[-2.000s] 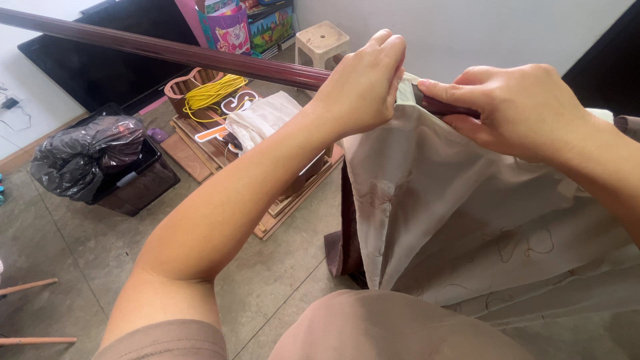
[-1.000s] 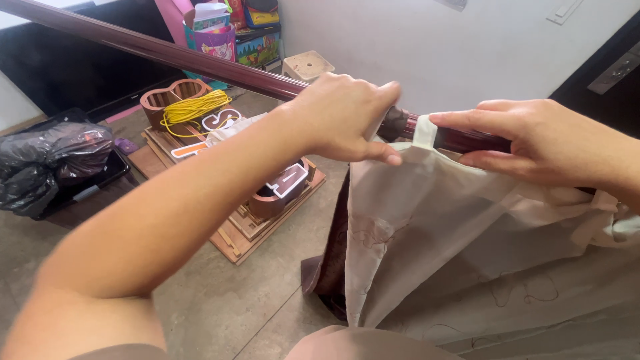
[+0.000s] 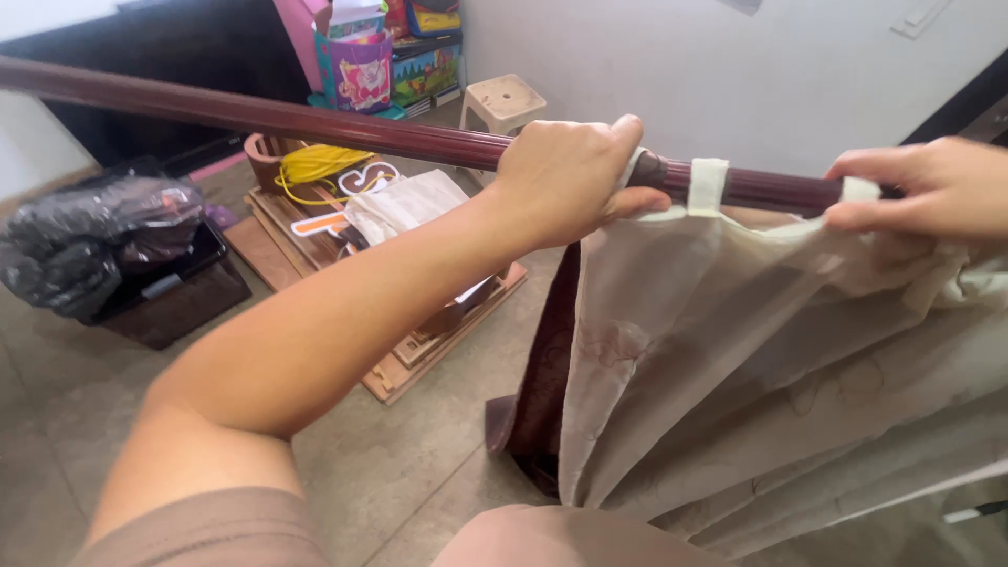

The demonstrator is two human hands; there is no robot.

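Note:
A dark red curtain rod (image 3: 315, 115) runs from the upper left to the right. My left hand (image 3: 571, 181) is closed around it, beside a cream fabric tab near a dark joint. Another cream tab (image 3: 708, 187) loops over the rod just right of that hand. Farther right, my right hand (image 3: 917, 189) pinches a further tab at the rod's end between thumb and fingers. The sheer beige curtain (image 3: 709, 339) hangs from the tabs in folds. Behind its left edge hangs dark maroon fabric (image 3: 543, 378).
A black crate (image 3: 185, 295) with a black plastic bag (image 3: 94, 228) stands at the left. Wooden boards (image 3: 268, 244) carry a yellow cord (image 3: 323, 165) and a white cloth (image 3: 409, 205). A plastic stool (image 3: 504, 102) is by the wall, near a television (image 3: 157, 79).
My right hand has moved right along the rod, away from my left hand. Two cream tabs now show around the rod between the hands, where one showed a second ago.

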